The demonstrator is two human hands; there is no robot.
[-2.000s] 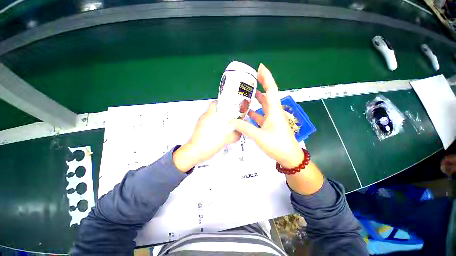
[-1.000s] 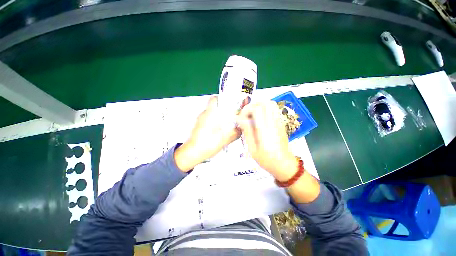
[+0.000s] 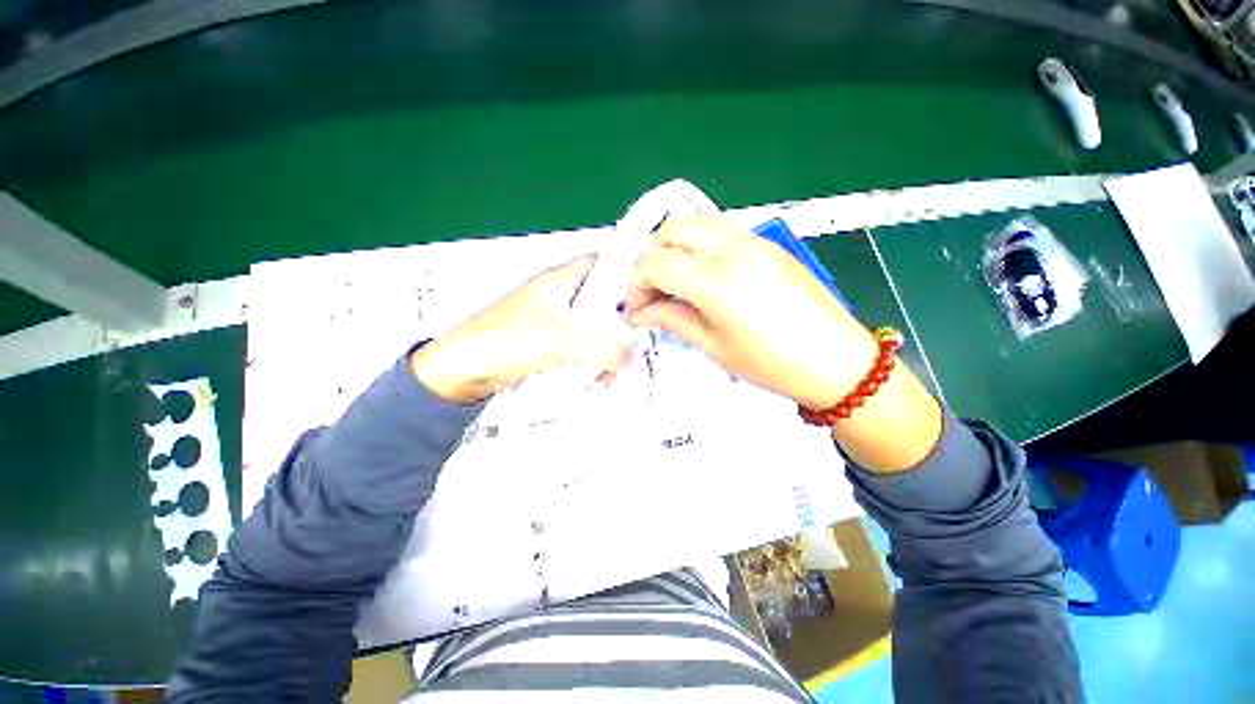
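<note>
A white device housing point(image 3: 655, 206) is held tilted above the printed paper sheet point(image 3: 358, 344). My left hand point(image 3: 516, 330) is closed around its lower part. My right hand point(image 3: 730, 296) covers the front of the housing, with thumb and fingers bent close together at its face. The display window is hidden, and whether a small part is between my right fingertips cannot be told. The blue parts tray point(image 3: 791, 248) lies behind my right hand, which hides most of it and its contents.
A white punched strip point(image 3: 185, 495) lies at left. A bagged dark part point(image 3: 1027, 278) and a white sheet point(image 3: 1184, 255) lie at right. White devices point(image 3: 1071, 103) sit on the green conveyor belt point(image 3: 454, 138). Below are an open carton point(image 3: 860, 605) and a blue stool point(image 3: 1122, 536).
The housing has tilted to the right and sits lower, its display now covered. My right hand has moved over its front. The view has shifted slightly, showing more of the carton.
</note>
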